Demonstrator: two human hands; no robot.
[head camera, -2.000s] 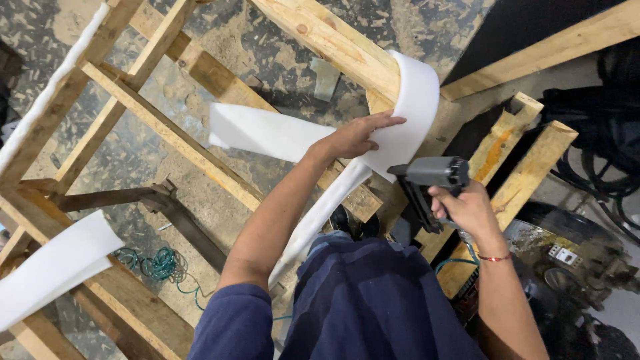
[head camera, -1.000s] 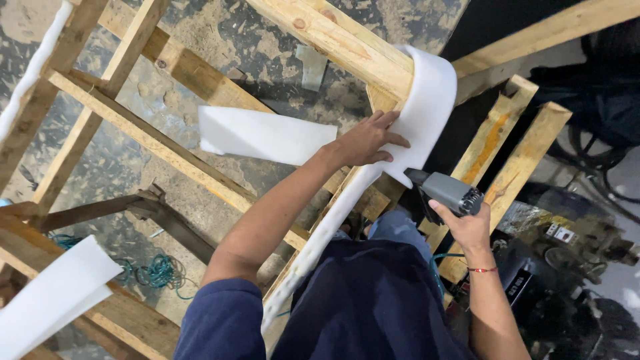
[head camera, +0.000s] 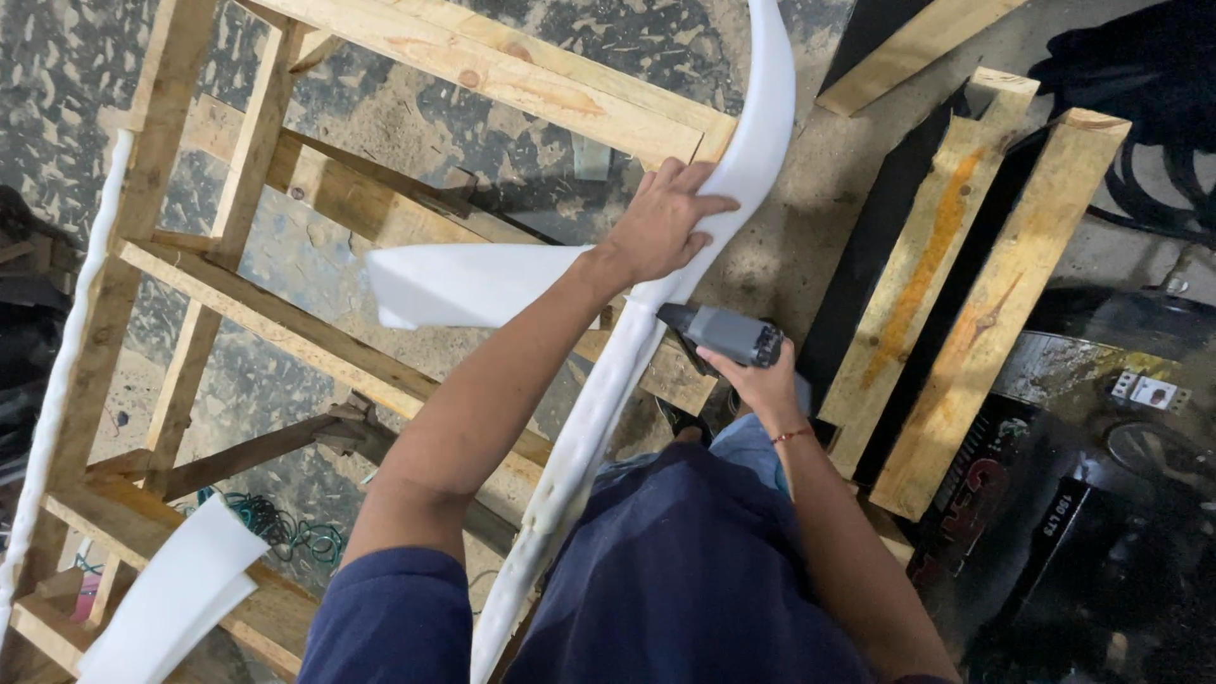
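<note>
My left hand (head camera: 670, 223) presses a white foam strip (head camera: 760, 142) against the corner of a wooden frame (head camera: 570, 95), fingers spread over foam and wood. The strip's upper end curves beyond the corner, and a foam-covered rail (head camera: 570, 456) runs down beside my torso. My right hand (head camera: 760, 375) grips a grey and black pneumatic staple gun (head camera: 727, 332); its nose meets the foam just below my left hand. Another white foam piece (head camera: 475, 280) extends left from under my left forearm.
Folded white foam (head camera: 176, 594) lies over the frame at lower left, near a tangled green hose (head camera: 285, 527). Wooden beams (head camera: 1007, 313) with black material stand at right, beside a black air compressor (head camera: 1035, 532). Foam edging (head camera: 81, 313) lines the left beam.
The foam at the corner, wrapped in a wide loop before, now extends upward in a narrower curve. The staple gun's nose has come against the foam. The view has shifted.
</note>
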